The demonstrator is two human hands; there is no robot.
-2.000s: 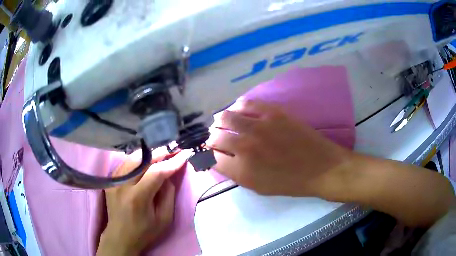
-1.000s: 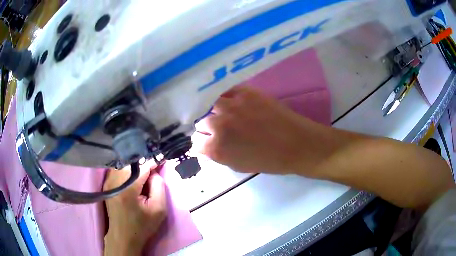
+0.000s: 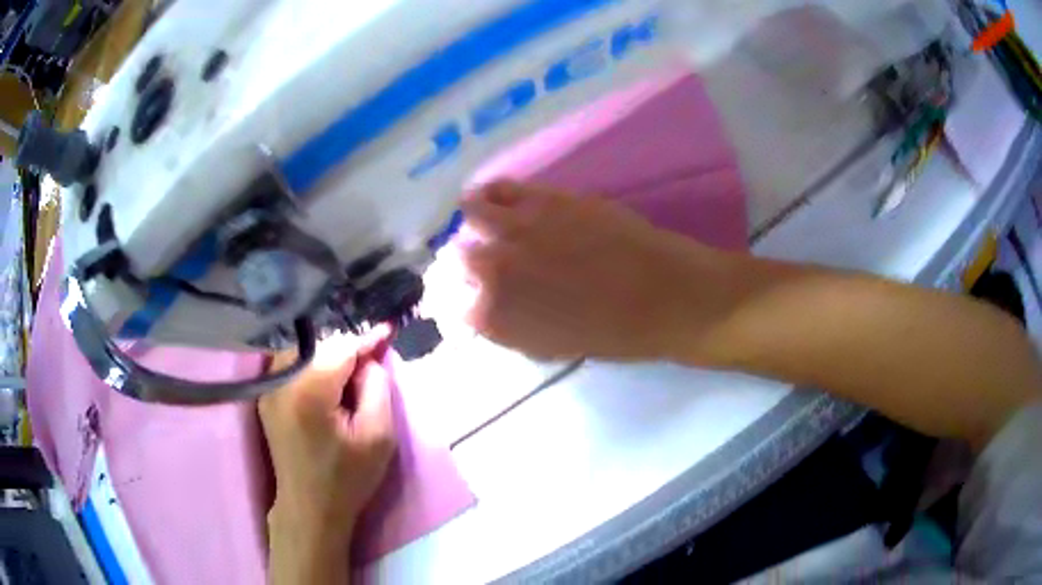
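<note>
A pink fabric panel (image 3: pixel 686 171) shows behind my right hand under the white sewing machine head (image 3: pixel 377 69). Pink fabric (image 3: pixel 417 491) also lies under and beside my left hand. My left hand (image 3: pixel 331 423) has thumb and forefinger pinched together on the pink fabric, left of the small dark guard (image 3: pixel 416 338). My right hand (image 3: pixel 560 274) is curled at the near edge of the panel, right of the needle area; its fingertips are lost in glare and whether it grips the fabric cannot be told. The needle and presser foot are hidden by glare and machine parts.
Thread snips (image 3: pixel 914 154) lie at the right, near a small metal part (image 3: pixel 903 86) and an orange-red tip (image 3: pixel 993 32). A curved metal loop (image 3: pixel 171 383) hangs at the head's left end. More pink fabric (image 3: pixel 189 457) lies at the left. A grey ruled edge (image 3: pixel 731 446) borders the white table.
The view has shifted and tilted. Compared with two seconds ago, the fabric between my hands has moved away, showing white table and a dark seam line. Both hands stay near the needle area.
</note>
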